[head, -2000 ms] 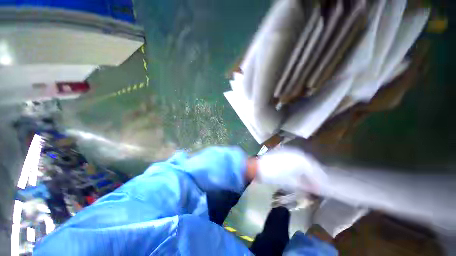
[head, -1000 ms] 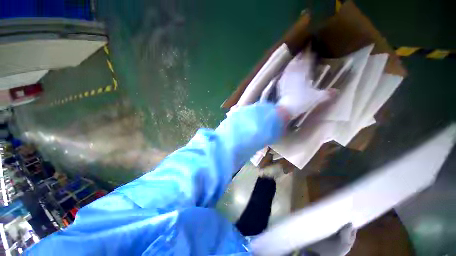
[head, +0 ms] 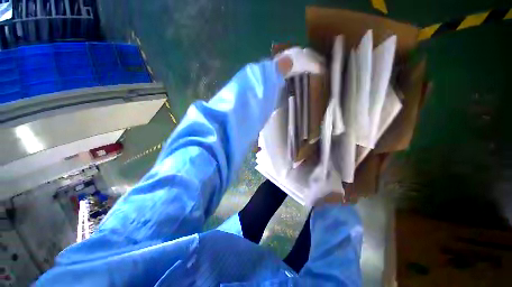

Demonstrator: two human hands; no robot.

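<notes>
An open brown carton (head: 365, 19) stands on the floor, packed with upright white divider sheets (head: 364, 84) and brown cardboard pads (head: 317, 103). The white sheets fan out unevenly. My left hand (head: 303, 61), in a white glove, is at the carton's upper left, over the ends of the brown pads; its fingertips are not clear. My right hand (head: 327, 186), gloved and blurred, is at the near edge, closed around the lower end of an upright white sheet. More white sheets stick out at the carton's near left corner.
A blue crate (head: 73, 70) sits on a pale bench at the upper left, with a red item (head: 106, 150) below it. Yellow-black tape (head: 469, 22) marks the green floor. My legs are just below the carton. A brown surface lies in shadow at the lower right.
My left hand has moved from among the sheets to the carton's upper left. My right hand has come up to the carton, and the large white sheet is gone from the lower right.
</notes>
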